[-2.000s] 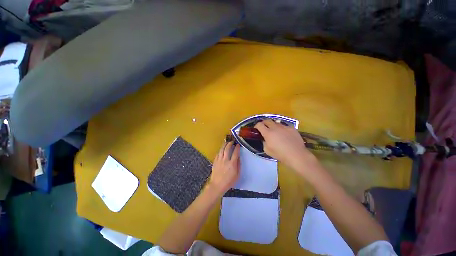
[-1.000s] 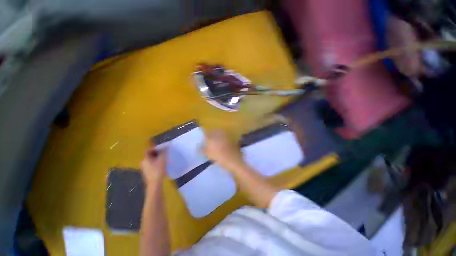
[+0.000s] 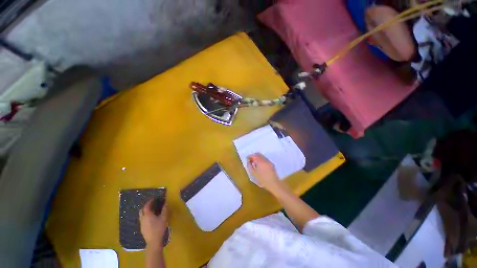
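My left hand (image 3: 152, 222) rests on a dark speckled pocket piece (image 3: 131, 212), thumb and fingers apart. My right hand (image 3: 261, 168) is over white pieces (image 3: 285, 157) at the right; its fingertips are curled, and whether they grip an edge cannot be told. These white pieces seem to overlap, with a little dark band at their upper edge. Between my hands lies a pale pocket piece (image 3: 215, 203) with a dark hem band. The steam iron (image 3: 215, 103), with a red-brown handle, stands untouched beyond them.
A smaller white piece (image 3: 98, 258) lies at the lower left of the yellow table (image 3: 151, 131). A dark pad (image 3: 308, 131) covers the right corner. The hose (image 3: 267, 101) runs right from the iron. A grey sleeve board (image 3: 52, 152) stands left. A person's arm (image 3: 389, 34) shows upper right.
The view has turned right. The iron was released from my right hand. The white piece between my hands has moved to the right-hand piece; my left hand has moved onto the dark piece.
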